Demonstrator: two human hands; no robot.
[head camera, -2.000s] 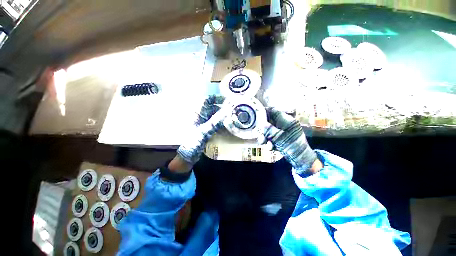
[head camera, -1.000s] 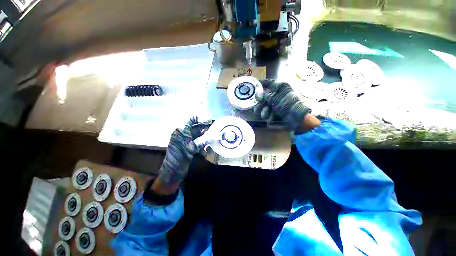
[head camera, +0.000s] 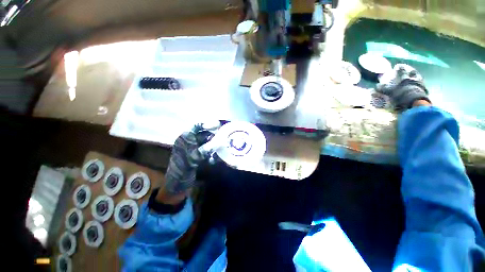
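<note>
My left hand, in a striped knit glove, holds a white disc assembly by its left edge above the cardboard pad. Another disc with a black ringed centre lies under the machine head. My right hand, gloved, is at the pile of loose white discs on the green surface. Its fingers are on a white disc at the pile's right side; whether they grip it is unclear.
A black insert stack lies on the white sheet. Rows of finished discs lie on a cardboard sheet at lower left, beside a white box. A small cardboard piece is behind the disc under the head.
My right hand has left the disc under the head and moved right to the loose discs. My left hand still holds its disc assembly, which earlier was held in both hands.
</note>
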